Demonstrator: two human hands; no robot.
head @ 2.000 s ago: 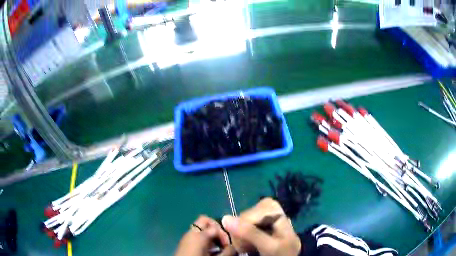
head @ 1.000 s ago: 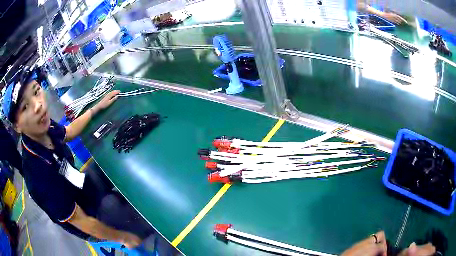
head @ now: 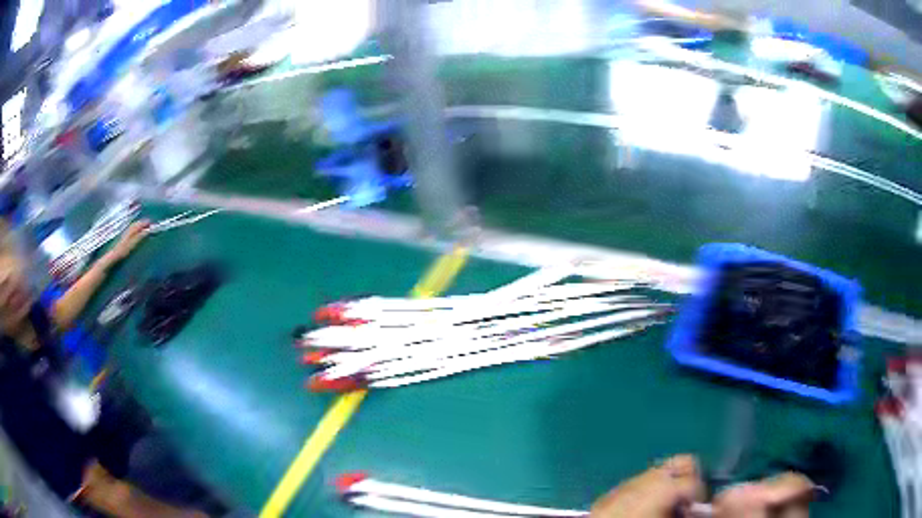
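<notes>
My left hand (head: 652, 493) is at the bottom edge, cut off and blurred, its fingers closed around the right end of a white twin-leg cable (head: 455, 503). The cable runs left to its red connector (head: 350, 483). My right hand (head: 763, 497) is just right of the left hand, also cut off by the edge, fingers bent; what it holds is too blurred to tell. A small loose pile of black parts (head: 817, 463) lies beside and beyond my right hand.
Blue bin (head: 682, 349) of black parts ahead. White cable bundle (head: 475, 329) with red ends across the yellow line (head: 313, 445). Another bundle (head: 907, 435) at the right edge. A person (head: 51, 405), a black pile (head: 177, 304) at left. Metal post (head: 430, 142), blue fan (head: 349, 152) behind.
The view has turned back to the right and blurred, so the hands, bin and bundles sit further left. The hands stay close together with the cable at the left hand.
</notes>
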